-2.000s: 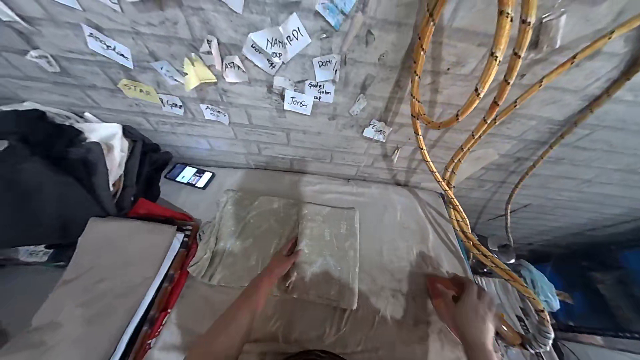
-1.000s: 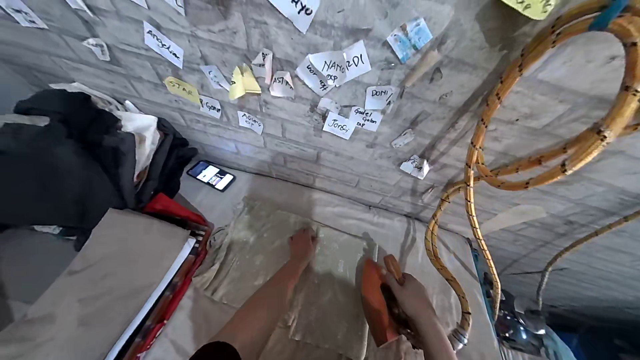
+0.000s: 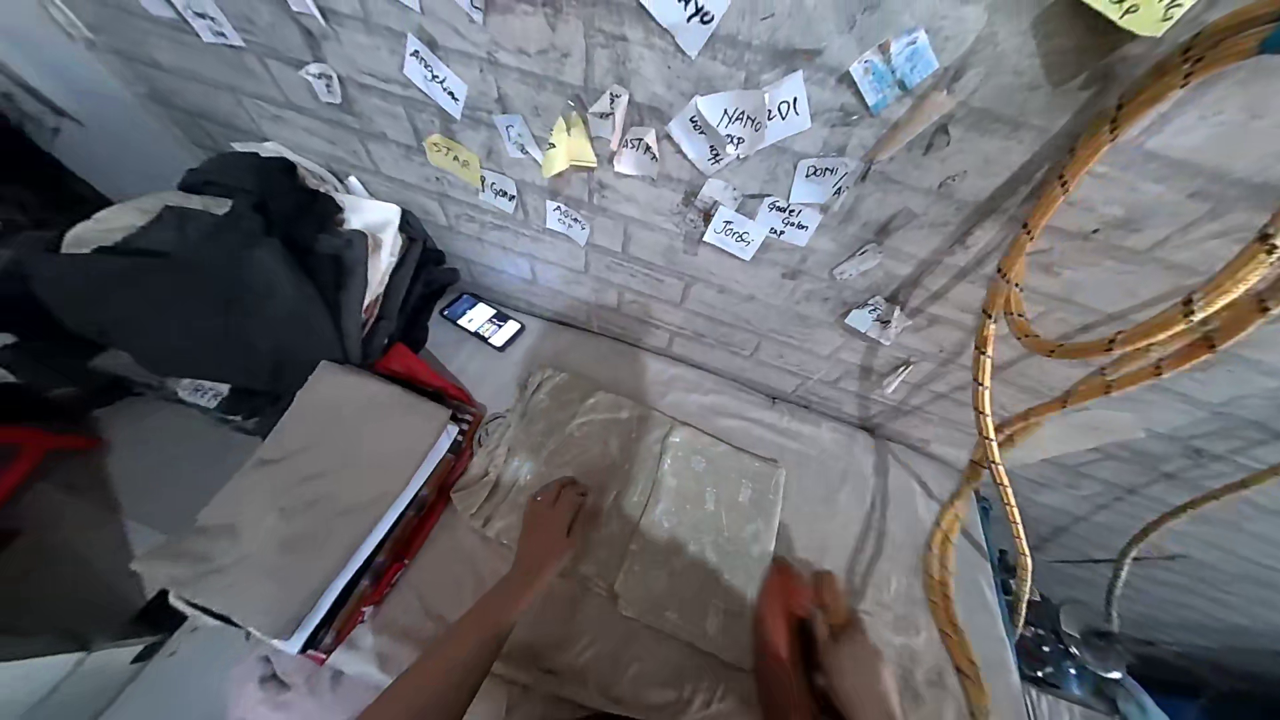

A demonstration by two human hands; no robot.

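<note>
A folded olive-beige patterned cloth (image 3: 700, 530) lies on the fabric-covered ironing surface (image 3: 840, 480). My left hand (image 3: 552, 520) rests on the left part of this cloth, its fingers bent, touching the fabric; whether it pinches the cloth is unclear. At the cloth's lower right edge, my right hand (image 3: 845, 640) grips the handle of an iron (image 3: 785, 620) with an orange-red body, blurred by motion. The underside of the iron is hidden.
A brick-patterned wall with paper notes bearing writing stands behind. A phone (image 3: 482, 321) lies near the wall. To the left are dark garments (image 3: 220, 260) and a stack of folded cloth (image 3: 310, 500). Yellow hoses or cords (image 3: 985, 420) hang at the right.
The iron in my right hand was right of the cloth two seconds ago, then on its right part, and is now lower, at its edge. My left hand has moved left on the cloth.
</note>
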